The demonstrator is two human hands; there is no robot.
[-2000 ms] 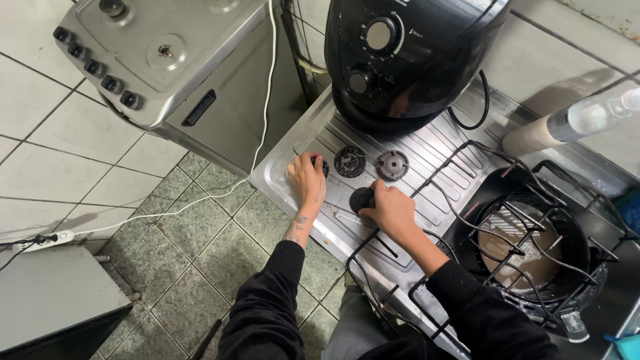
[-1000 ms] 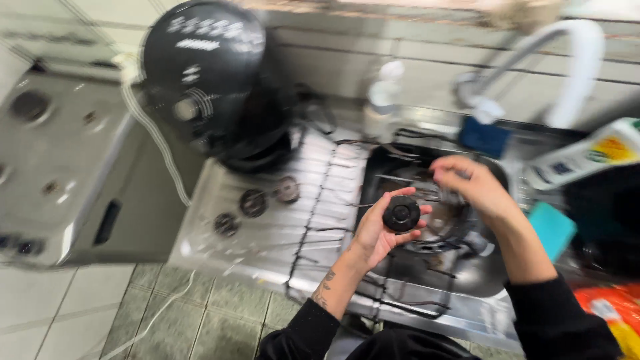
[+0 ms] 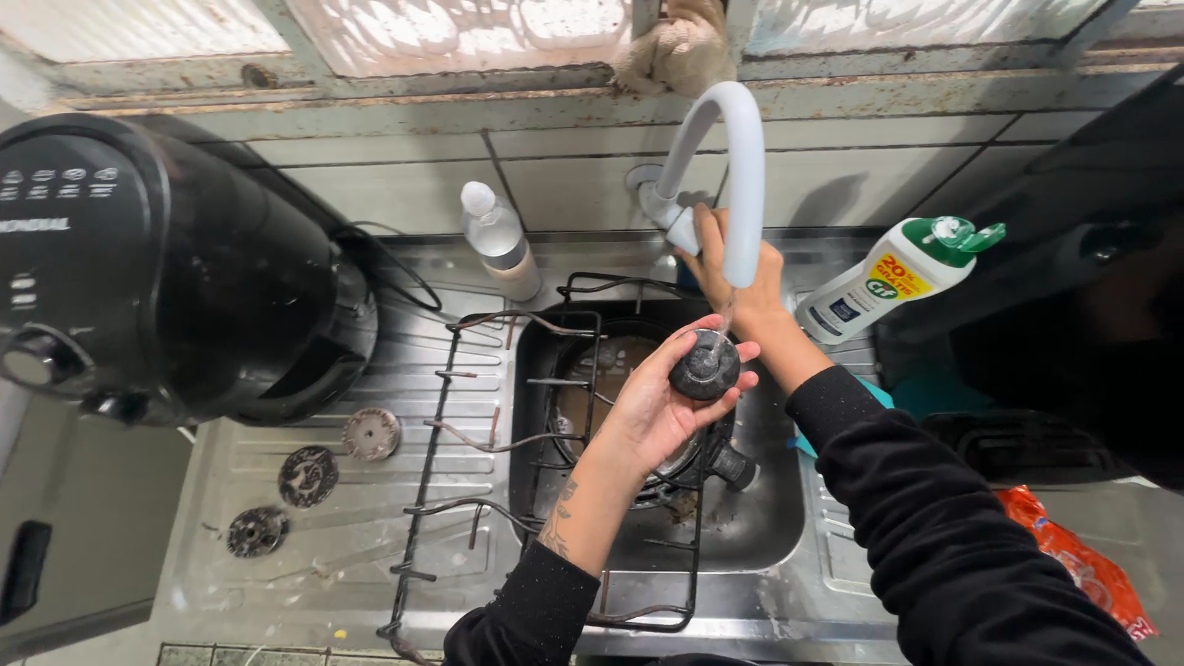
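Note:
My left hand (image 3: 652,402) holds a round black burner cap (image 3: 705,364) over the sink (image 3: 777,518), and a thin stream of water from the white faucet spout (image 3: 745,185) runs onto it. Behind the spout, my right hand (image 3: 740,268) grips the faucet handle (image 3: 684,229); the spout partly hides its fingers. Below my left hand, a black pan (image 3: 564,398) with brownish water sits in the basin. A wire stove grate (image 3: 444,425) lies across the sink's left part. Three burner parts, one of them paler (image 3: 371,434), rest on the ribbed drainboard.
A black air fryer (image 3: 185,277) stands at the left. Behind the sink is a clear bottle (image 3: 499,242) with a white cap. A white cleaner bottle with a green cap (image 3: 883,277), a teal cloth (image 3: 869,393) and an orange package (image 3: 1078,564) are at the right.
The view has shifted toward the sink. My right hand has moved to the faucet handle, and water now runs onto the burner cap. Two seconds ago both hands were at the drainboard.

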